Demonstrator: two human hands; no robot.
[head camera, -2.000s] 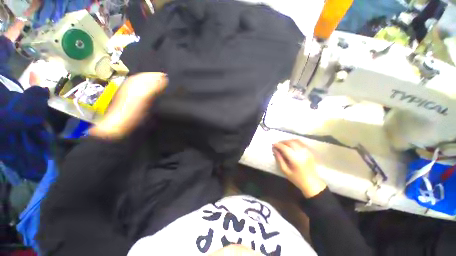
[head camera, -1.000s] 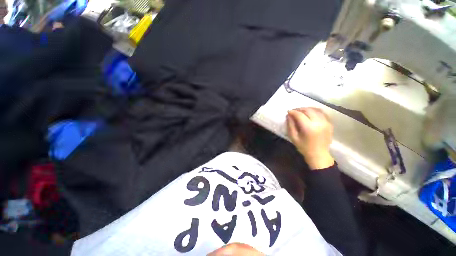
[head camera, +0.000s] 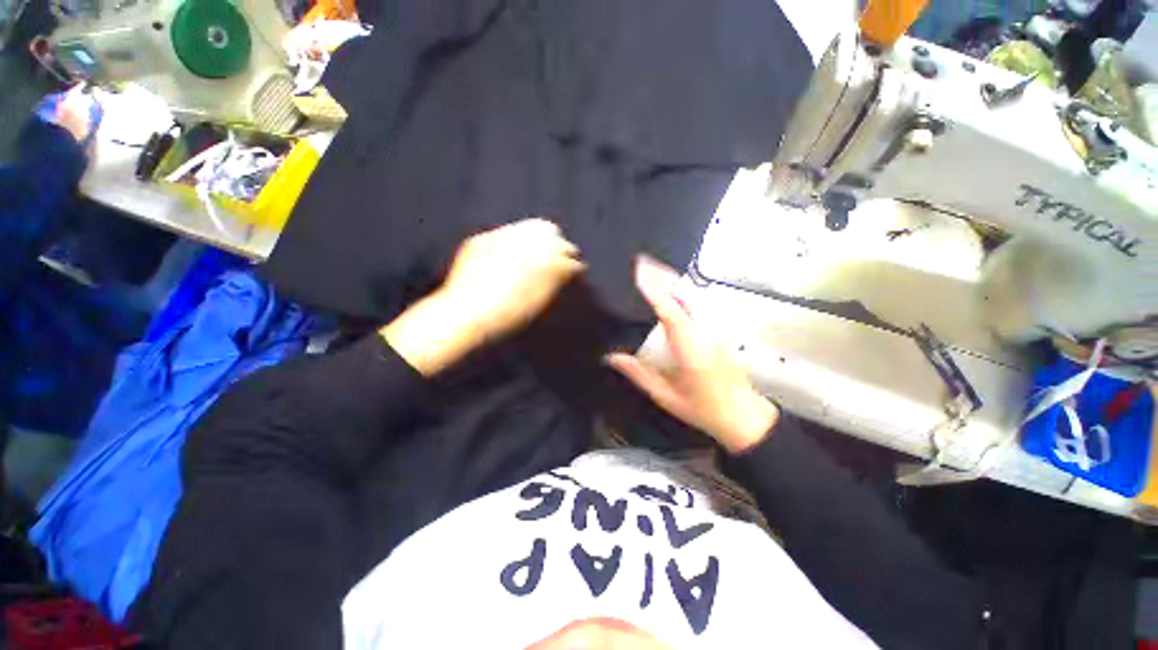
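Note:
Black fabric (head camera: 610, 114) spreads across the upper middle, left of the needle area, and reaches down to the lap. My left hand (head camera: 502, 290) is closed on the black fabric near its front edge, with the fingertips hidden from clear view. My right hand (head camera: 692, 368) is at the fabric's right side by the table edge, thumb and fingers apart, holding nothing. The white sewing machine (head camera: 1016, 203) marked "TYPICAL" is at the upper right. Its presser foot area (head camera: 798, 191) is right of the fabric. Dark thread snips (head camera: 946, 366) lie on the machine bed (head camera: 813, 362).
A blue tray (head camera: 1090, 425) with white strips is at the right. A yellow bin (head camera: 287, 180) and another machine with a green wheel (head camera: 211, 36) are upper left, beside a person's hand (head camera: 76, 112). Blue cloth (head camera: 165, 419) hangs left; a red item (head camera: 64, 625) is lower left.
My left hand, out of clear view a second ago, is now at the middle on the fabric. My right hand has moved left off the bed and its fingers have opened. The view has swung back.

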